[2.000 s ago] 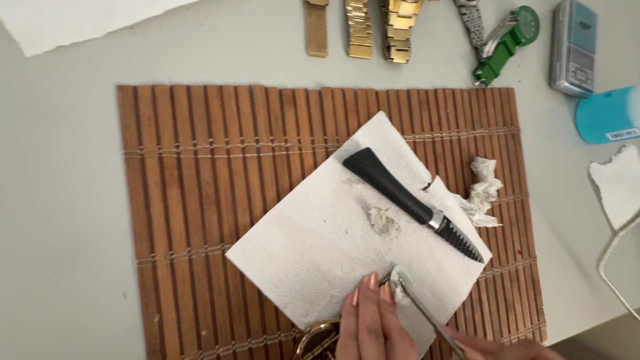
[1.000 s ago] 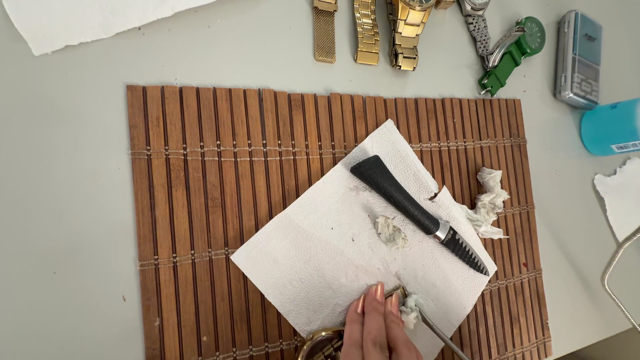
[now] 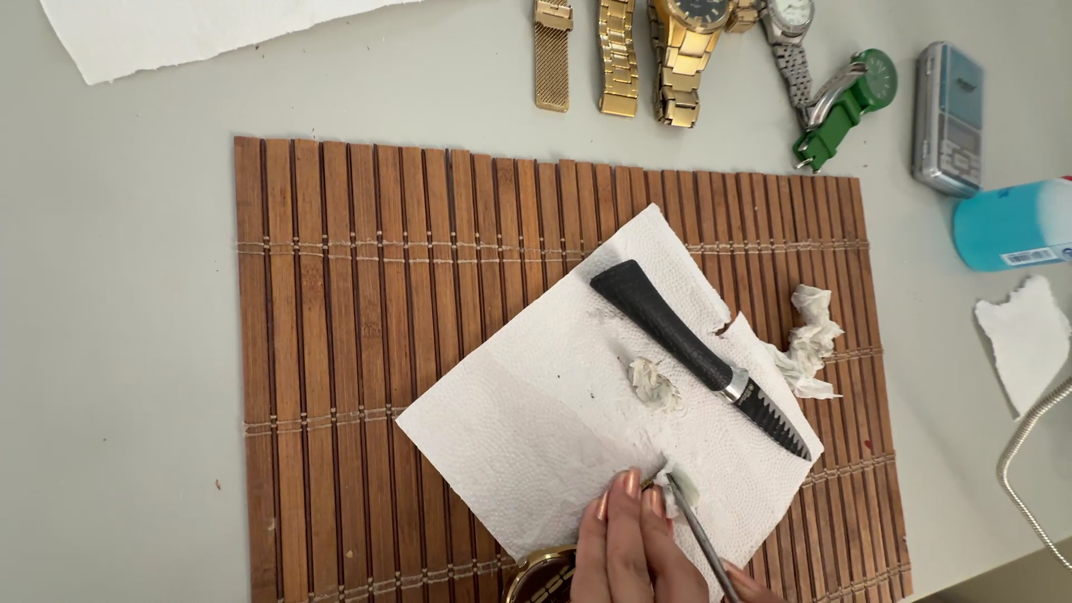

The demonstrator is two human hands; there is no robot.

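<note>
My left hand presses its fingertips on a small gold-coloured metal piece over the paper towel; most of the piece is hidden. From the lower right my right hand, mostly out of view, holds a thin metal tool, its tip at a small damp wad of tissue beside the left fingertips. A gold-rimmed round dark object lies left of my left hand, cut off by the bottom edge. A black-handled knife and a crumpled tissue scrap rest on the towel.
A bamboo mat lies beneath. Beyond it are a mesh band, a gold link band, a gold watch, a silver watch, a green watch and a pocket scale. A blue bottle and torn paper lie right.
The right hand's fingers, out of view a second ago, show again at the bottom edge. The tool's tip has shifted slightly around the tissue wad beside the left fingertips.
</note>
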